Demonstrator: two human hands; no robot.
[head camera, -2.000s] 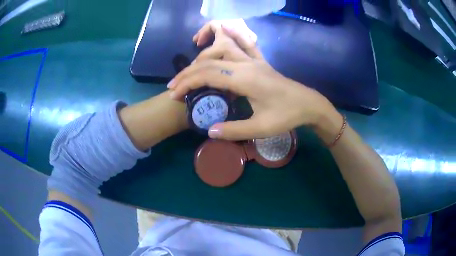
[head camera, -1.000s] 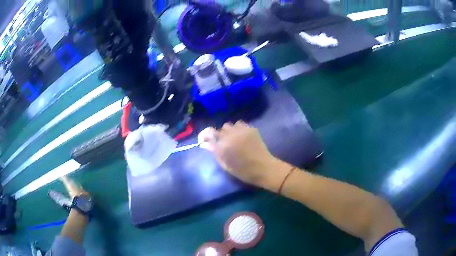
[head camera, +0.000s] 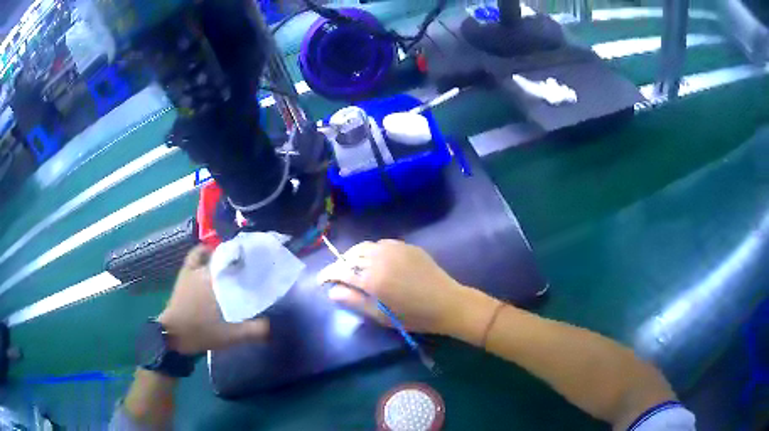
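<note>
My right hand (head camera: 392, 282) is over the black board, fingers closed around a thin blue stick (head camera: 396, 324) with a dark end that points down right. A thin pale tip (head camera: 332, 247) shows just above this hand. A crumpled white wipe (head camera: 253, 276) lies at the board's left, by the microscope base. My left hand (head camera: 202, 307), with a black watch, is at the wipe's left side. Its thumb passes below the wipe, and its fingertips are partly hidden near the red bin (head camera: 208, 210). I cannot tell whether it holds anything.
The black microscope column (head camera: 228, 126) rises behind the wipe. A blue tray (head camera: 379, 189) with a jar and white container stands behind my right hand. A grey ribbed block (head camera: 152, 251) is at left. A round compact (head camera: 411, 410) is at the front edge. A purple-rimmed ring (head camera: 347, 52) is behind.
My left hand has moved right from the far-left bench to beside the wipe; the metal piece seen with it no longer shows. The blue stick now shows in my right hand, which is slightly lower.
</note>
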